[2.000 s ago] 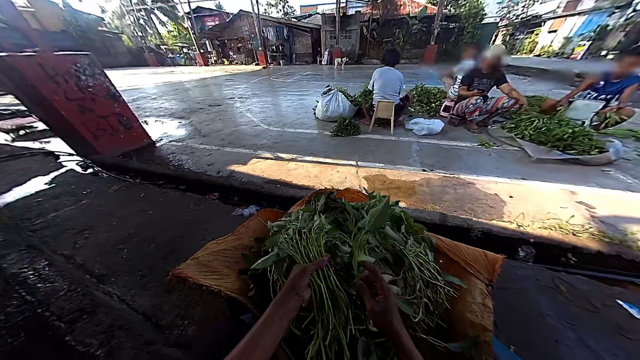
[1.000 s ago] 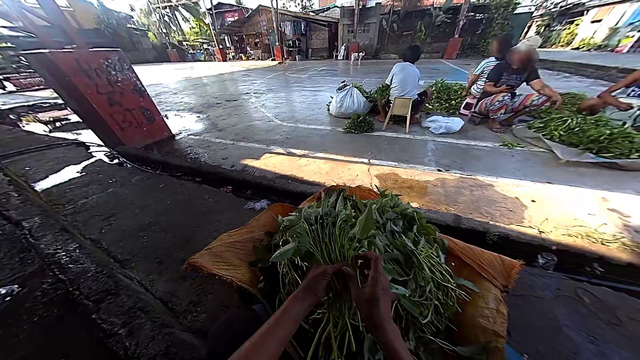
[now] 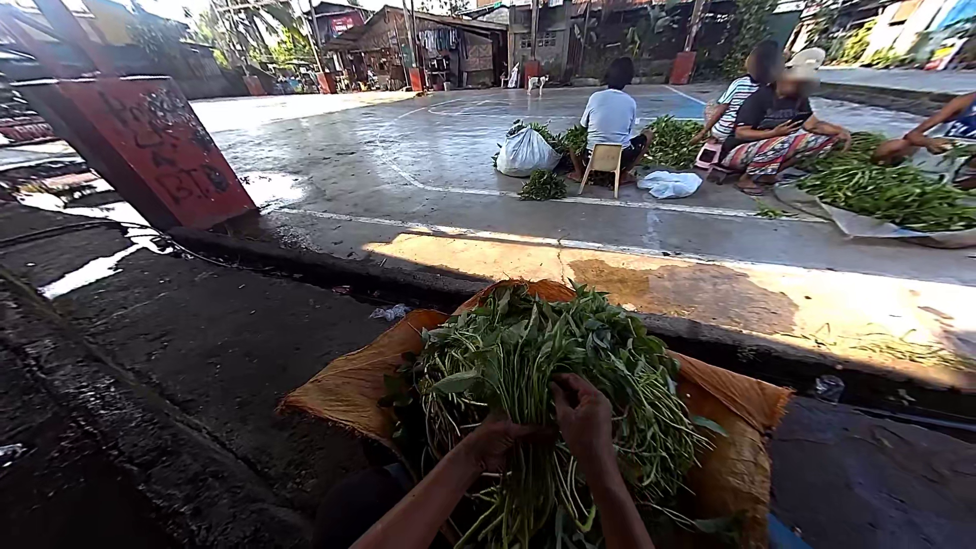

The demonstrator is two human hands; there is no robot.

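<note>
A large heap of leafy green stalks (image 3: 640,381) lies on an orange woven sack (image 3: 354,385), whose frayed edges spread out on both sides. Near the middle of the heap, my left hand (image 3: 496,442) is closed around a bunch of long stems (image 3: 526,389), leaves pointing away from me and stem ends toward me. My right hand (image 3: 583,415) touches the same bunch on its right side, thumb and fingers bent at the stems; whether it grips any of them is unclear. The fingertips of my left hand are partly hidden behind the stems.
Beyond the sack runs a gutter with a concrete edge (image 3: 427,286). A slanted red concrete post base (image 3: 160,152) stands at the left. Several people sit on the court beside piles of greens (image 3: 884,187), with a white sack (image 3: 526,152) and a plastic chair (image 3: 604,164).
My hands, apart over the greens two seconds ago, have come together at the bunch of stems. My left hand now closes round it. The view has shifted somewhat to the right.
</note>
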